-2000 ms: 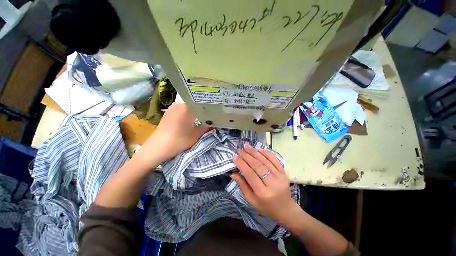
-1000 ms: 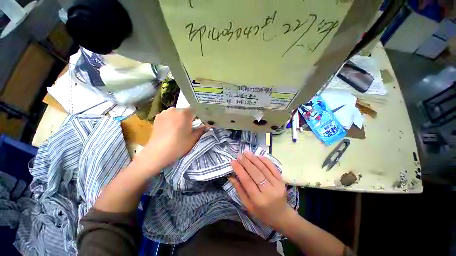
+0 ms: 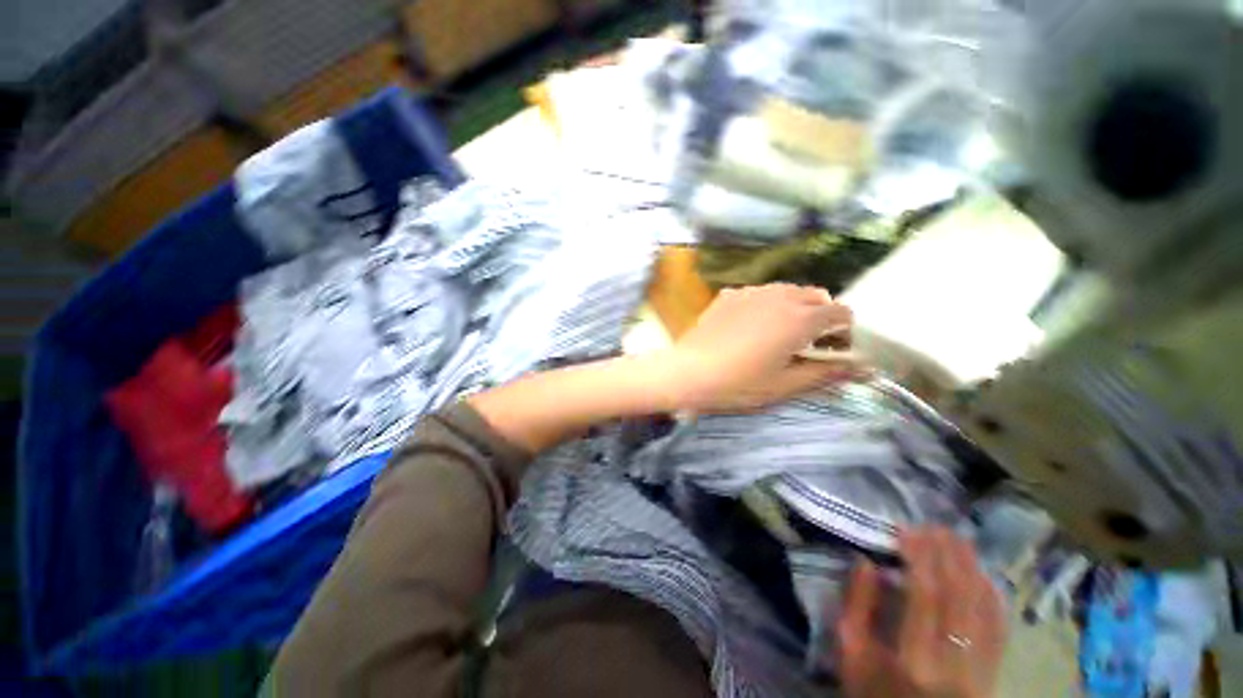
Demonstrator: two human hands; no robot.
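The striped garment piece lies bunched at the sewing machine and hangs down over my lap. The picture is blurred. My left hand is at the cloth's upper left, fingers curled at its edge; whether it grips the cloth is unclear. My right hand rests on the lower right part of the cloth, with a ring on one finger; whether it pinches the cloth is unclear. The needle area is hidden.
A blue crate at left holds a red cloth and more striped cloth, which spreads up to the table. A clear plastic bag and white papers lie at the back. A blue packet is at lower right.
The view has swung left, bringing the crate into view and the machine to the right edge. My left hand still sits left of the machine and my right hand remains at the cloth.
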